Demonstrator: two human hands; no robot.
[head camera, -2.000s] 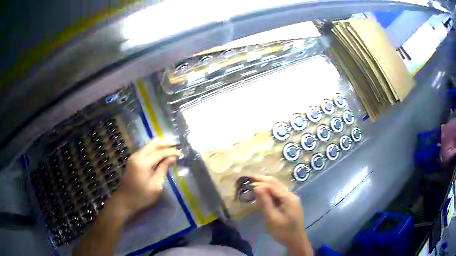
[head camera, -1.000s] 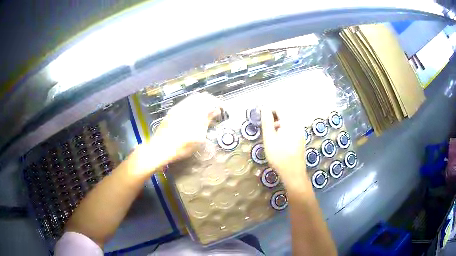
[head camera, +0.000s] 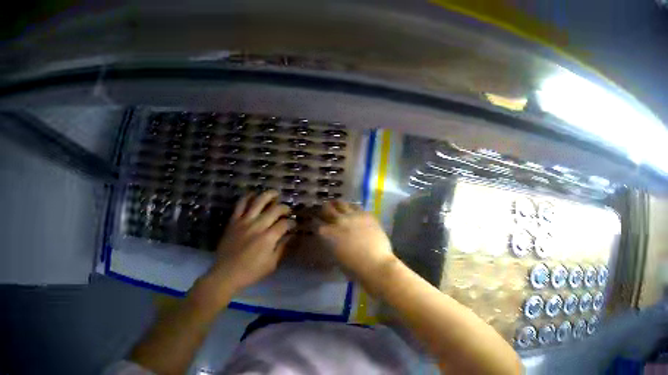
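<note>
The source tray (head camera: 249, 172) lies at the left with close dark rows of round components standing on edge. My left hand (head camera: 255, 238) is over its lower middle, fingertips down among the components. My right hand (head camera: 353, 238) is at its lower right part, fingers bent down at the rows. Whether either hand grips a component cannot be told, as the fingertips are dark and blurred. The blister tray (head camera: 480, 293) lies at the right, with round components (head camera: 554, 305) in pockets on its right side and brown pockets on its left.
Yellow and blue tape (head camera: 380, 172) runs between the two trays. Glossy stacked trays (head camera: 498, 167) stand behind the blister tray. A tan cardboard stack (head camera: 652, 249) is at the far right. A bar crosses above the trays, with a bright light reflection at upper right.
The view has swung left to the source tray. Both hands have left the blister tray and are now at the source tray. The blister tray now shows at the right.
</note>
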